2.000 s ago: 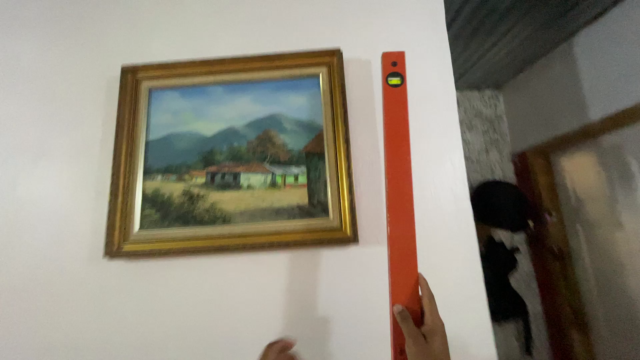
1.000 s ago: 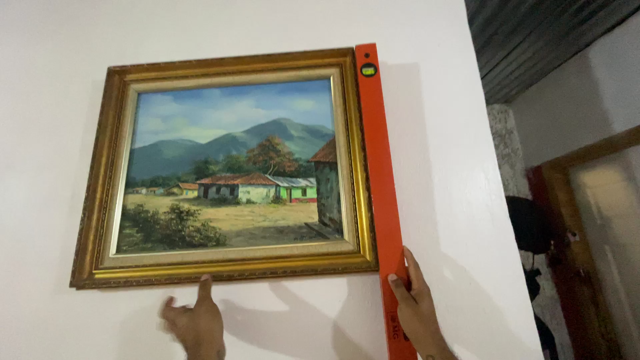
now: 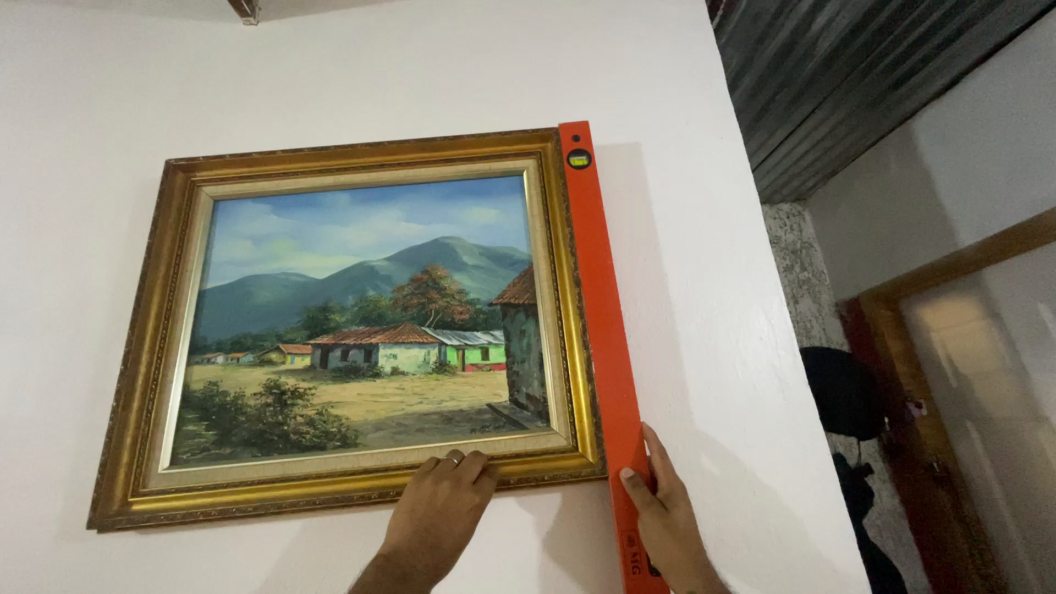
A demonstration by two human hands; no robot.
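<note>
A landscape painting point(image 3: 371, 305) in an ornate gold frame point(image 3: 330, 492) hangs on a white wall. My left hand point(image 3: 441, 511), a ring on one finger, has its fingers bent over the frame's bottom edge, right of the middle. A long red spirit level point(image 3: 605, 330) stands nearly upright along the frame's right side, its top end about even with the frame's top corner. My right hand point(image 3: 664, 503) grips the level low down, thumb on its face and fingers round its right edge. A round vial with yellow-green liquid shows near the level's top.
The white wall point(image 3: 701, 289) ends in a vertical edge at the right. Beyond it are a corrugated metal ceiling point(image 3: 825, 74), dark hanging objects point(image 3: 841, 392) and a wood-framed door point(image 3: 973, 371). A brown beam end point(image 3: 246, 10) juts in at the top left.
The level was apart from the frame two seconds ago and now lies along its right side. My left hand has moved up from below onto the frame's bottom edge.
</note>
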